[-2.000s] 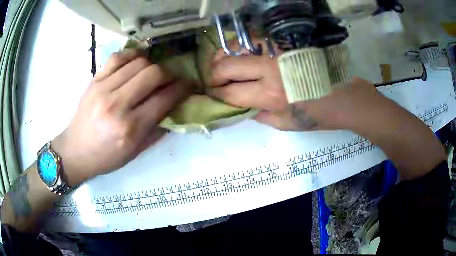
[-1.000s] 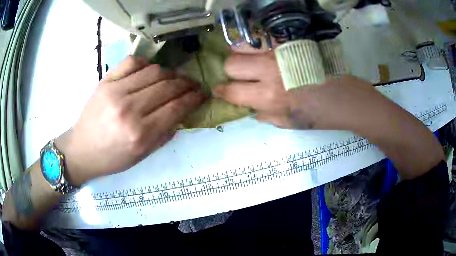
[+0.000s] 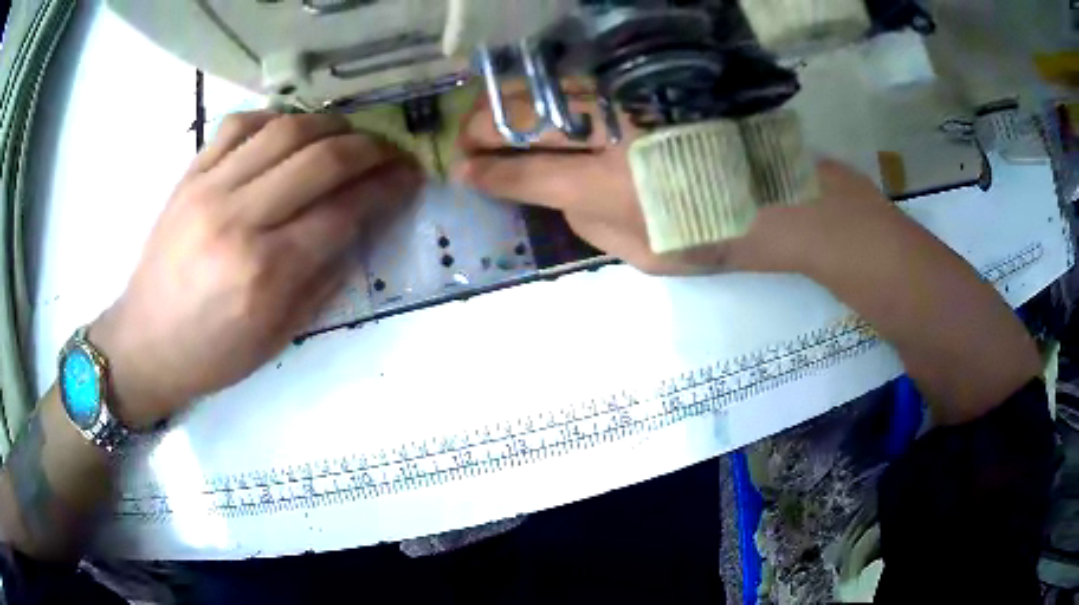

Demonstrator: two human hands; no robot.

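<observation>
An olive-green cloth piece (image 3: 393, 123) lies under the presser foot (image 3: 421, 116), with only a small part showing between my hands. My left hand (image 3: 254, 242) lies on the cloth from the left, fingers bent and pressed down beside the foot, slightly blurred. My right hand (image 3: 568, 177) holds the cloth's right side, fingertips close to the foot, partly hidden by the wire thread guides (image 3: 535, 101) and a ribbed cream knob (image 3: 692, 183). The silver needle plate (image 3: 456, 248) with its small holes shows below my fingers. The needle tip is hidden.
The cream machine head (image 3: 343, 47) hangs above my hands. A printed scale (image 3: 568, 440) runs along the white table's front edge. Long pale green folds (image 3: 17, 236) lie at the far left. A blue crate (image 3: 748, 532) with crumpled grey-green pieces stands below the table at right.
The cloth that covered the needle plate in front of the foot has moved away from me, baring the plate. Both hands have shifted slightly left in the view.
</observation>
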